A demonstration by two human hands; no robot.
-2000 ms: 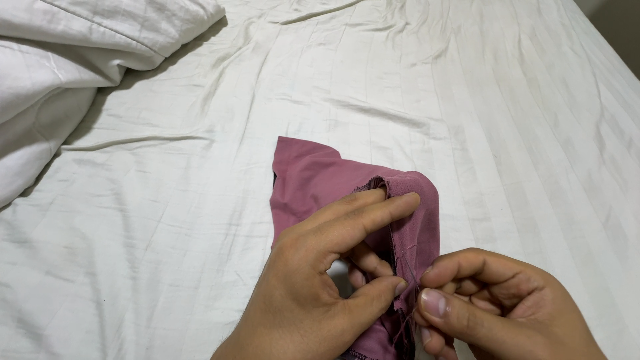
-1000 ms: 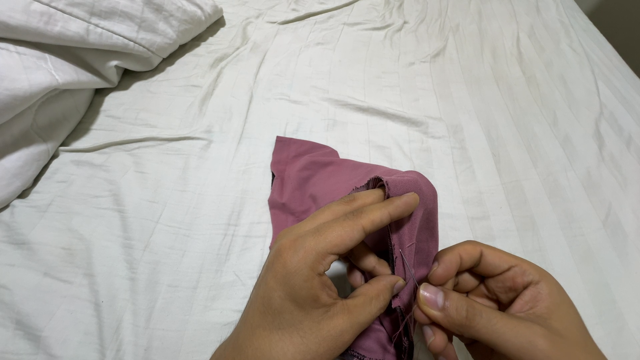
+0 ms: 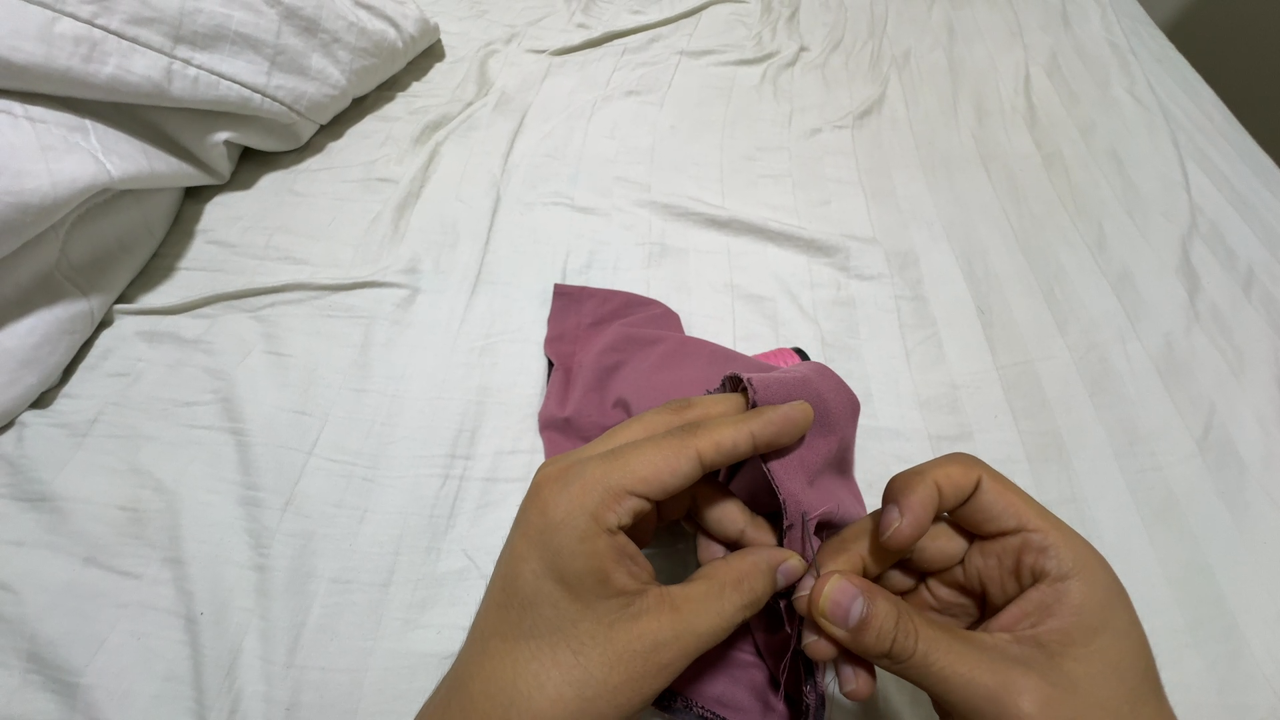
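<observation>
A piece of mauve-pink fabric (image 3: 640,365) with dark overcast seam edges lies on the bed, its near part raised between my hands. My left hand (image 3: 650,540) grips the fabric's folded edge, index finger stretched over it and thumb tip on the seam. Close to that thumb, my right hand (image 3: 960,590) pinches at the seam edge where loose threads (image 3: 810,535) stick out. Whether a needle sits between the right fingertips cannot be told. Behind the fabric shows part of a bright pink thread spool (image 3: 780,356) with a black end.
A white striped bed sheet (image 3: 350,420) with wrinkles spreads under everything. At the upper left lies a bunched white quilt (image 3: 200,80). The bed's edge runs down the upper right, with a dark area beyond it.
The pink spool now shows behind the fabric; it was not visible earlier. My right hand's fingertips have come closer to my left thumb at the seam. My left hand keeps its hold.
</observation>
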